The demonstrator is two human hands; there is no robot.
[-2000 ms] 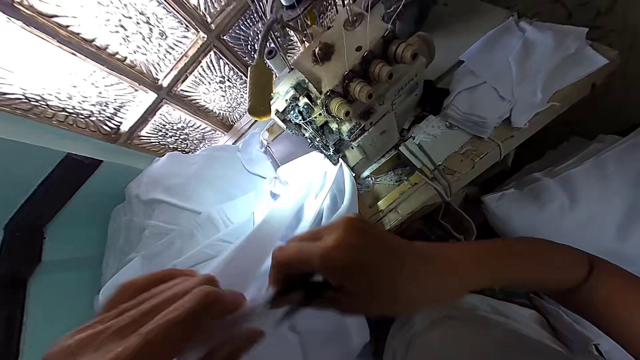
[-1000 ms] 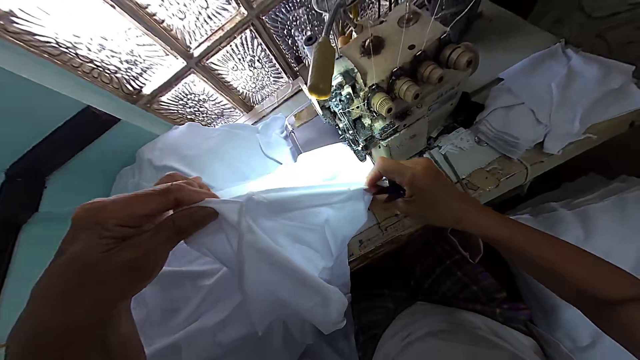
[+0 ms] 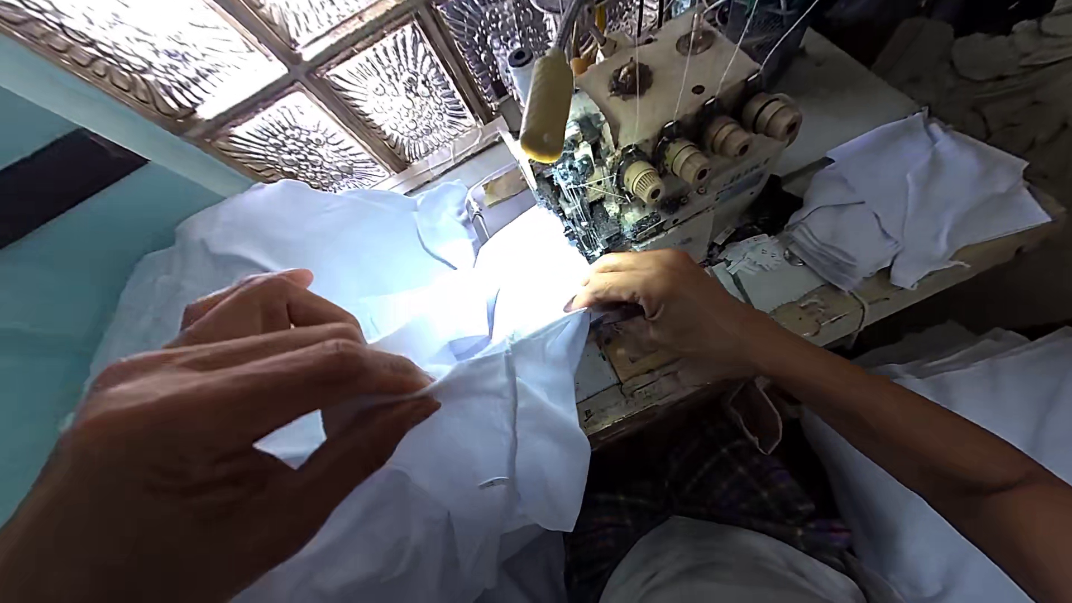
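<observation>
White fabric lies bunched across the table and hangs over its front edge. My left hand pinches an edge of it between thumb and fingers, at the lower left. My right hand pinches the same cloth at its right end, close below the needle area of an overlock sewing machine. A dark object, too hidden to name, sits under the right fingers. The edge between both hands is stretched, with a seam running down from it. A bright lamp glare washes out the cloth beside the machine.
Cut white fabric pieces are stacked on the table at the right. More white cloth lies at the lower right. A yellow-handled object hangs before the machine. A patterned glass window stands behind.
Two seconds ago both hands were blurred and low in view; since then the right hand has moved up to the machine. In the last second, the left hand has come nearer the camera, still pinching the cloth.
</observation>
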